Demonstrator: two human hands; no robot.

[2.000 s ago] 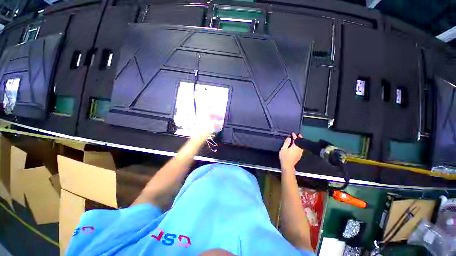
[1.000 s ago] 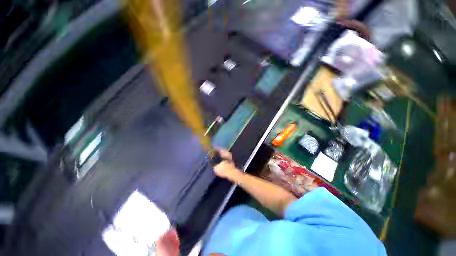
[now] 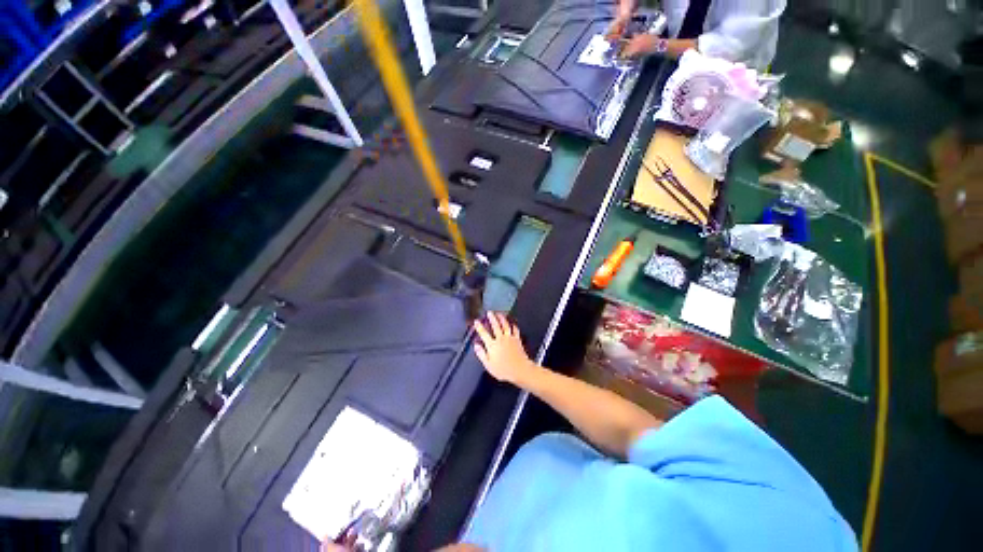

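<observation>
A black display back cover (image 3: 350, 323) with moulded ribs lies on the line in front of me. A bright chassis plate (image 3: 350, 474) sits near its lower edge. My right hand (image 3: 501, 347) rests at the cover's right corner with its fingers spread. A black power screwdriver (image 3: 472, 289) hangs from a yellow cord just beyond my fingertips; whether they touch it is hard to tell. Only a small part of my left hand (image 3: 336, 546) shows at the bottom edge, beside the plate; its fingers are mostly hidden.
The green side table (image 3: 647, 302) holds an orange-handled tool (image 3: 614, 263), two screw trays (image 3: 668, 268), a white sheet (image 3: 707, 309) and a clear plastic bag (image 3: 808, 313). A red-lined box (image 3: 658, 350) is below. Another person's hands (image 3: 638, 43) work at a further display.
The view has turned right, along the line and side table. My right hand, earlier around the screwdriver, now has its fingers spread. My left hand has moved towards the picture's bottom edge.
</observation>
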